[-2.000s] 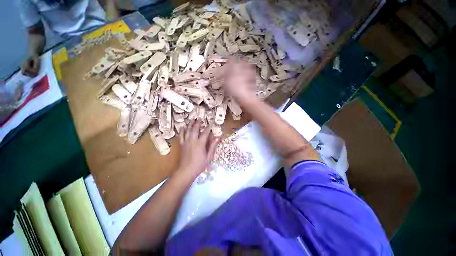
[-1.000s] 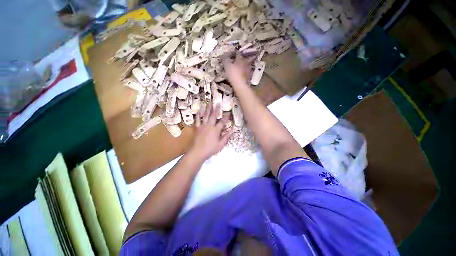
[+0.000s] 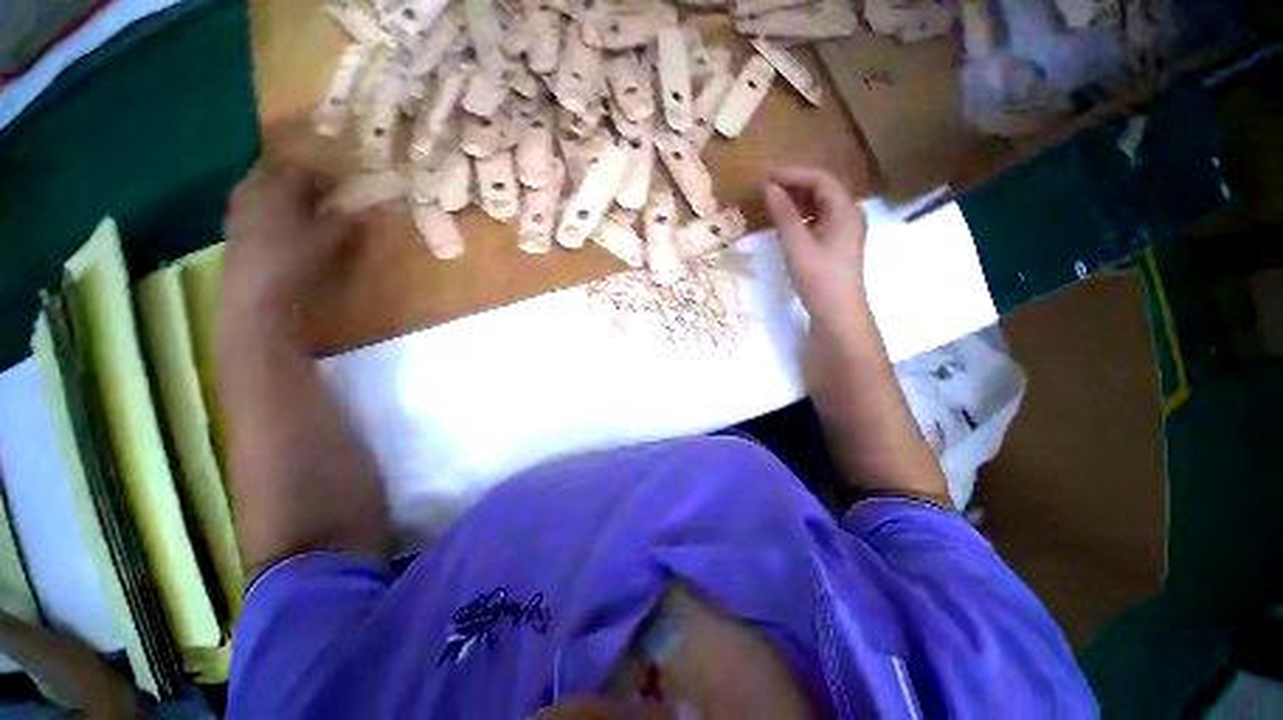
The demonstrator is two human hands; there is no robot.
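Note:
Beige flat housings with dark holes (image 3: 584, 190) lie heaped on the brown cardboard sheet (image 3: 380, 288). Tiny copper-coloured fittings (image 3: 683, 305) are scattered on the white sheet (image 3: 479, 401) just below the heap. My left hand (image 3: 289, 225) is badly blurred at the left part of the cardboard, beside a blurred housing; whether it grips it cannot be told. My right hand (image 3: 819, 218) is raised over the right part of the white sheet, its fingers curled. Nothing shows between them, but a tiny piece could be hidden.
Yellow-edged boards (image 3: 127, 422) stand at lower left. A clear bag of parts (image 3: 1055, 63) lies at upper right. A dark thin rod (image 3: 929, 206) touches the white sheet's right end. A white plastic bag (image 3: 971, 401) and a brown carton (image 3: 1090, 422) are at right. Part of an arm (image 3: 71, 668) shows at lower left.
My left hand has moved left from the heap's lower edge. My right hand has come out of the heap towards me, over the sheet's right side. The camera view has tilted down.

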